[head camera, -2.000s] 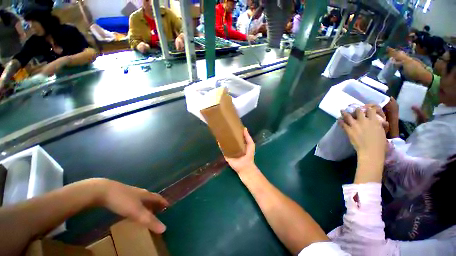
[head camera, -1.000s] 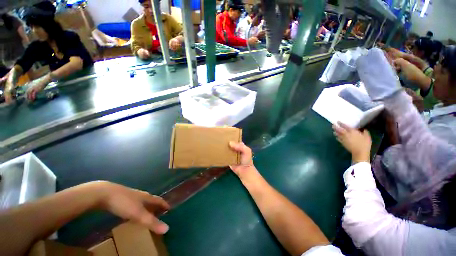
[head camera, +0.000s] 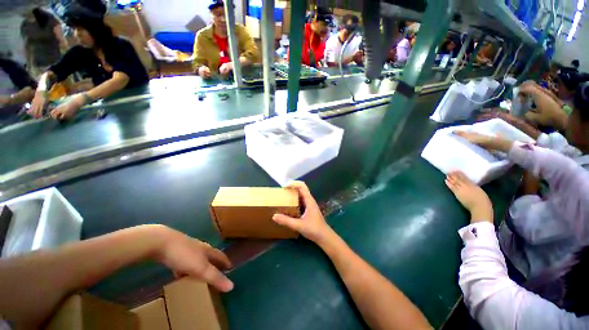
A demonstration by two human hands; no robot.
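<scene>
A small brown carton [head camera: 252, 213] is held in my right hand [head camera: 305, 216], thumb on its near side, over the bench edge and the near edge of the belt. It lies lengthwise, closed. A white foam tray [head camera: 294, 147] with bagged products sits just beyond it on the dark belt. My left hand [head camera: 190, 258] rests with fingers spread over a stack of small cartons [head camera: 194, 304] at the lower left; whether it grips one is unclear. Another foam tray [head camera: 63, 222], cut off by the left edge, stands beyond my left forearm.
At the right, a neighbour's hands are in and against a foam tray [head camera: 475, 151]; more white foam pieces [head camera: 466, 100] stand beyond. Green and pale posts [head camera: 413, 84] rise behind the belt [head camera: 174, 180]. Several workers sit across the line.
The small carton has turned from upright to broad side facing me, then to lying lengthwise, lower and nearer. The neighbour's grey-white bagged item is no longer raised; a hand is in the tray.
</scene>
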